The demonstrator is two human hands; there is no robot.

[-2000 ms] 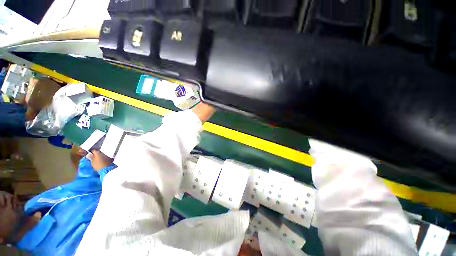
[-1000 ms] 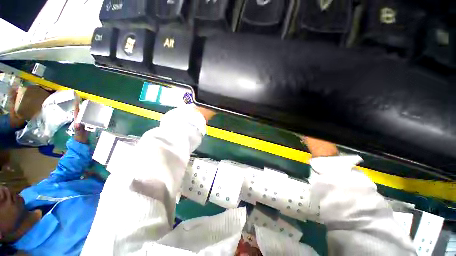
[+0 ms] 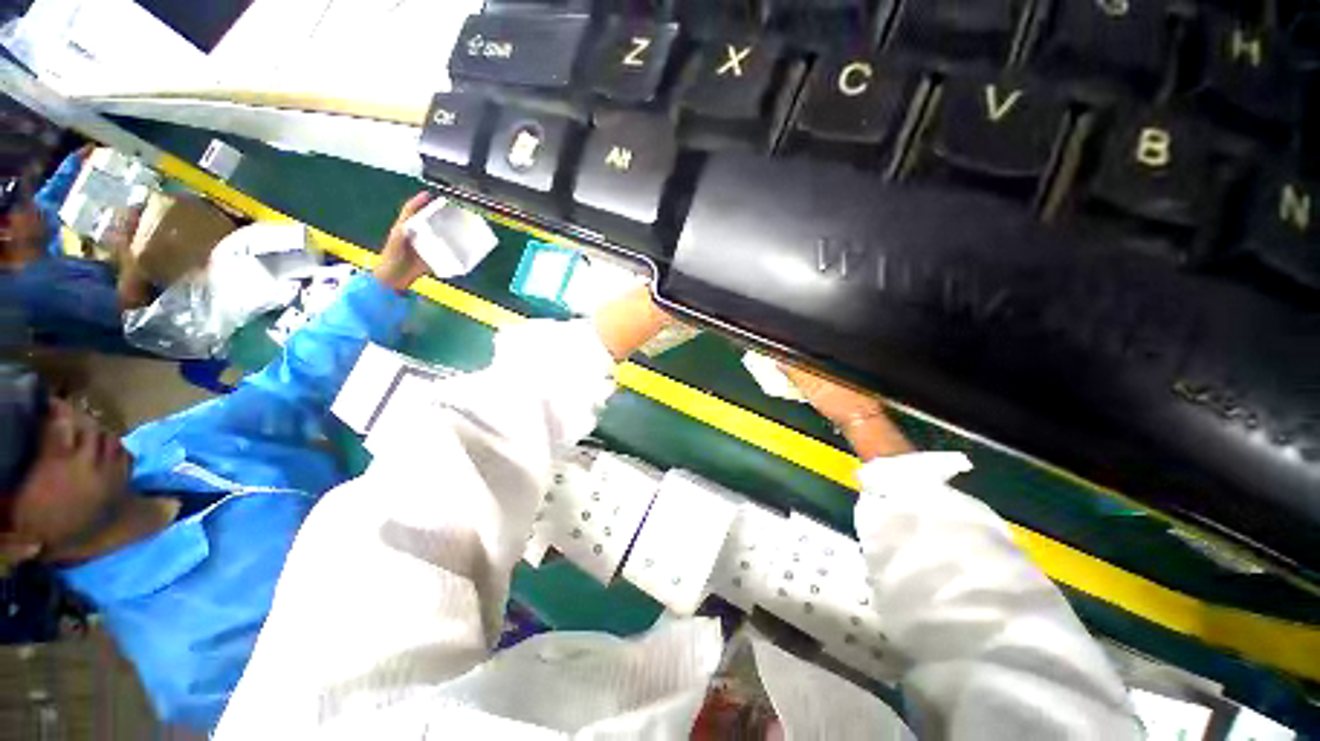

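Observation:
My left hand (image 3: 633, 322) reaches over the green line in front of me. Its fingers are hidden behind the black keyboard (image 3: 927, 188) that fills the upper right of the view. A teal-and-white box (image 3: 547, 274) lies just left of this hand; whether the hand touches it cannot be told. My right hand (image 3: 837, 397) is at the keyboard's lower edge, partly covered by it, with its fingertips on a small white piece (image 3: 772, 377). White retail boxes (image 3: 680, 539) with rows of small icons stand below my forearms.
A yellow strip (image 3: 724, 410) runs along the green bench. At left, a person in blue (image 3: 217, 543) holds a white box (image 3: 452, 239) over the line. Beyond are a clear plastic bag (image 3: 188, 322), a brown carton (image 3: 181, 239) and another person. White boxes (image 3: 1170, 715) lie lower right.
My right hand has moved left and out from behind the keyboard, showing the white piece. The person in blue has reached over the line with a white box. The view has shifted.

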